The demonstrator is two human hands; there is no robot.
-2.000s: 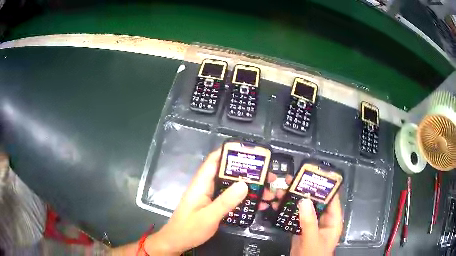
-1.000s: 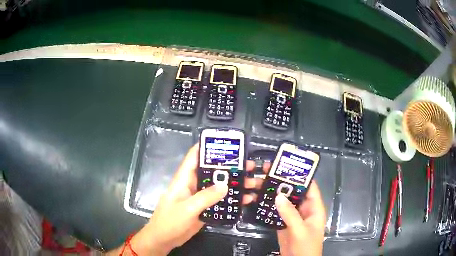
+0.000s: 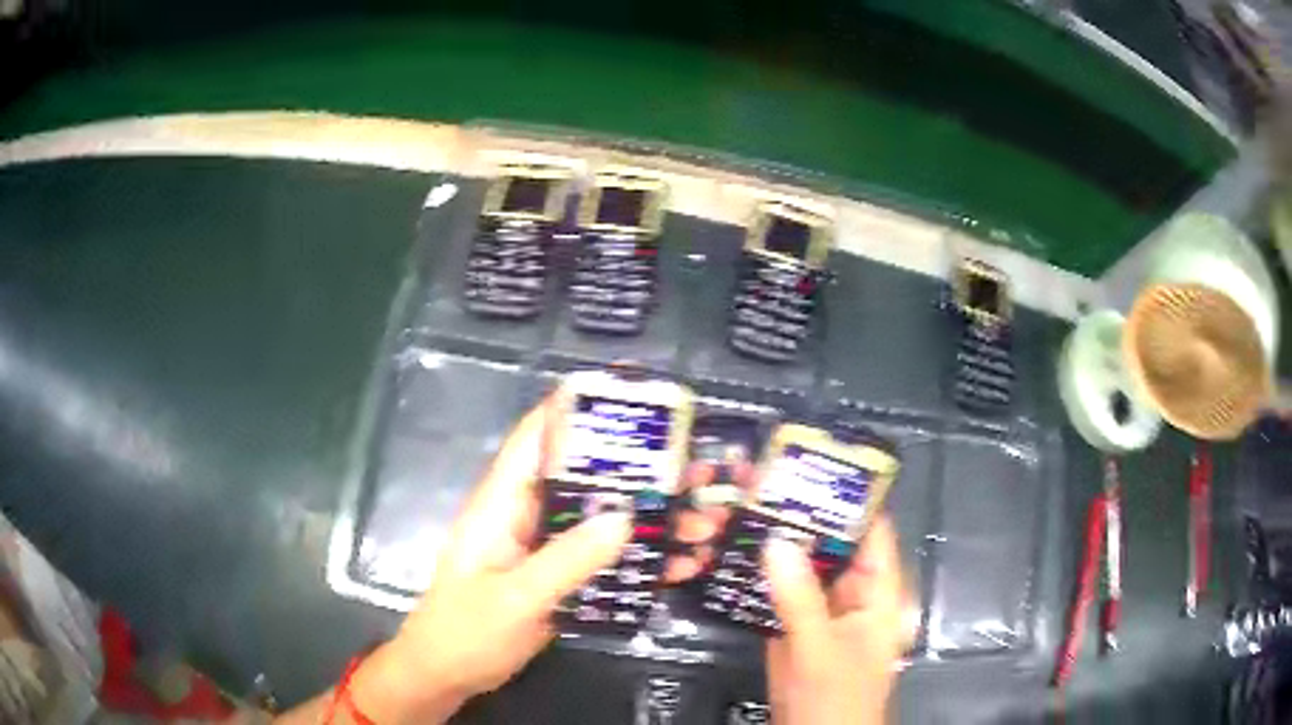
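Note:
My left hand [image 3: 496, 574] holds a lit bar phone [image 3: 619, 442], its thumb on the navigation key area under the screen. My right hand [image 3: 836, 616] holds a second lit phone [image 3: 818, 489], tilted to the right, its thumb on the upper keypad. Both screens show white and dark blue or purple lines, too blurred to read. Both phones are held above the clear blister tray [image 3: 340, 545]. Several dark-screened phones lie face up in its back row, such as one at the left [image 3: 513, 244] and one at the far right [image 3: 983, 333]. The fingers behind the held phones are partly hidden.
A small fan [image 3: 1200, 361] with a pale green base stands right of the tray. Red pens [image 3: 1084, 592] lie in front of it. A pale edge strip [image 3: 284, 138] and a green belt [image 3: 638, 85] run behind the tray. Small dark parts lie at the front edge.
The view has shifted, so the tray now shows further left. Both thumbs have moved about the keys under the screens. Both phones stay held and lit, and the picture is more blurred.

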